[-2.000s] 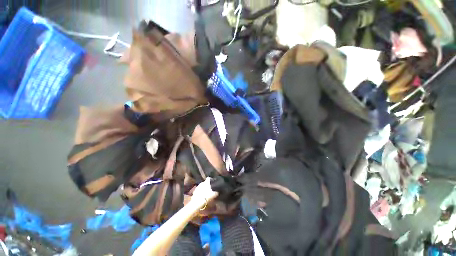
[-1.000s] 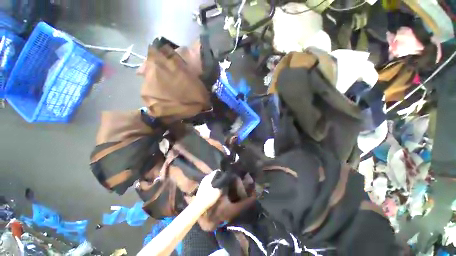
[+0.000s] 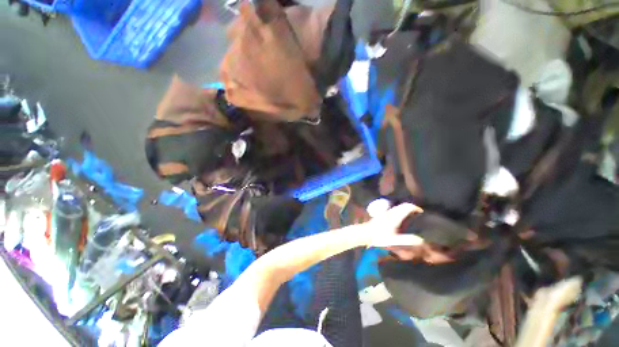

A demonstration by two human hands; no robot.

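Note:
A large black-and-brown bundle of sewn pieces (image 3: 448,129) spreads across the right side. My left hand (image 3: 394,227) is at its near left edge, with fabric between thumb and fingers. A blurred pale shape at the lower right, over the bundle's near side, looks like my right hand (image 3: 553,305); its fingers cannot be made out. A second black-and-brown bundle (image 3: 271,68) lies left of centre, in and over a blue crate (image 3: 339,179) whose edge shows beside it.
Another blue crate (image 3: 139,30) stands at the upper left. Blue plastic strips (image 3: 105,179) lie on the grey floor (image 3: 74,81). Mixed scraps and clutter (image 3: 74,223) fill the lower left. White offcuts (image 3: 370,301) lie near the bottom centre. Pale material (image 3: 519,34) is at the upper right.
My left hand has moved right, from the middle of the fabric to the right-hand bundle, which now lies apart from the left one. The view has shifted; more scraps show at left.

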